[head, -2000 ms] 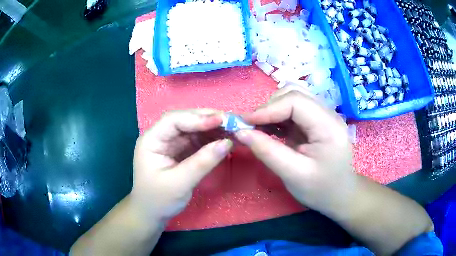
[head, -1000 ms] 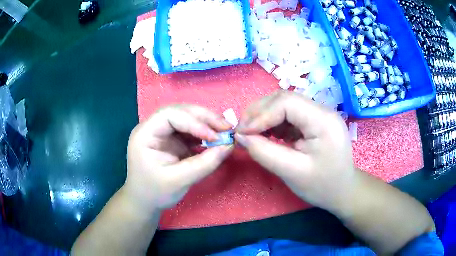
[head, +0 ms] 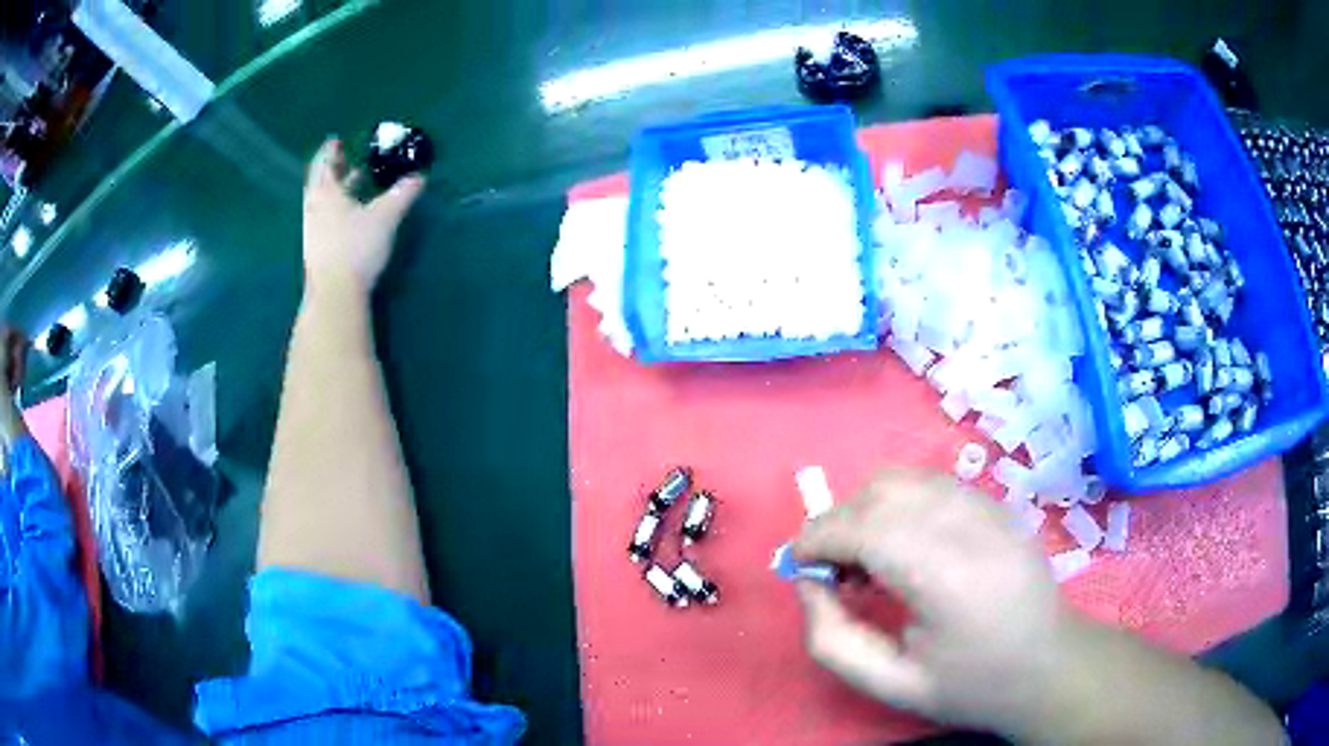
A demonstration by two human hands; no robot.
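My left hand [head: 350,226] is stretched out to the upper left, thumb and fingers apart around a glossy black unit [head: 395,153] with a white top. A gap shows between the forefinger and the unit. My right hand [head: 926,612] pinches a small component with a pale bluish cover [head: 810,570] above the red mat [head: 685,408]; the fingers hide part of it. A small group of silver-and-black cylinders [head: 698,516] lies on the mat to its left. A white piece [head: 813,490] lies just above my right fingertips.
A smaller blue bin [head: 751,351] holds white pieces. Translucent sleeves [head: 977,306] lie between it and a larger blue bin [head: 1210,464] of cylinders. More black units [head: 837,67] stand on the green surface. Left are a clear bag [head: 146,466] and another person's blue sleeve [head: 37,561].
The view has shifted left. My left hand has left the component and reached out to the black unit. My right hand now holds a component alone. The cylinders on the mat have come into view.
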